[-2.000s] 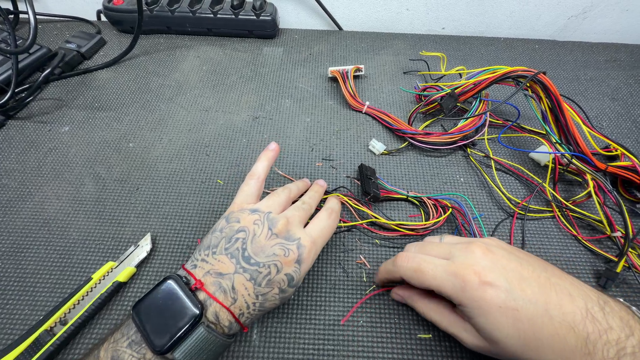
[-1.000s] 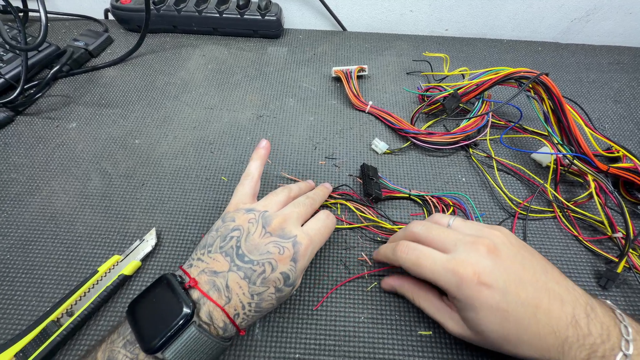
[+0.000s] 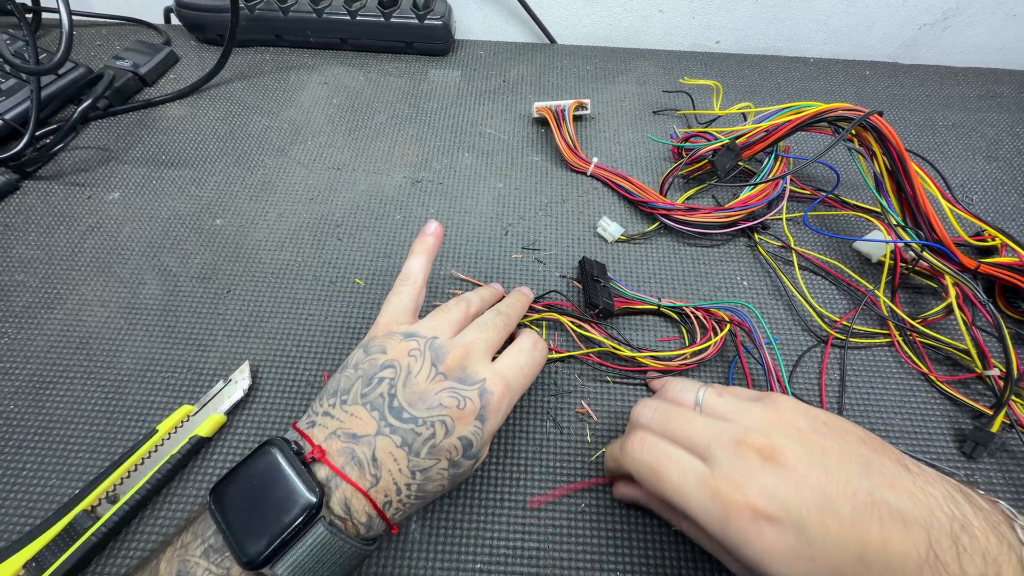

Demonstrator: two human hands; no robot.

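My left hand [image 3: 424,384], tattooed, lies palm down with its fingers over the left ends of a small wire bundle [image 3: 640,348]; what is under them is hidden. That bundle loops to a black multi-pin connector [image 3: 595,286]. My right hand [image 3: 736,464], with a ring, is below the bundle and pinches a red wire [image 3: 568,491], whose blurred end points left. One extended finger touches a dark wire at the bundle's lower edge. Several wire scraps [image 3: 588,410] lie on the mat between the hands.
A yellow and black utility knife [image 3: 128,480] lies at lower left, blade out. A larger tangled wire harness [image 3: 864,144] with a white connector [image 3: 562,108] spreads at upper right. A black power strip [image 3: 320,28] and black cables [image 3: 120,72] are at the back left of the textured mat [image 3: 200,264].
The red wire stays at my right hand's fingertips, its free end shifting, while one finger of that hand has stretched out to the bundle's lower edge. My left hand stays nearly still.
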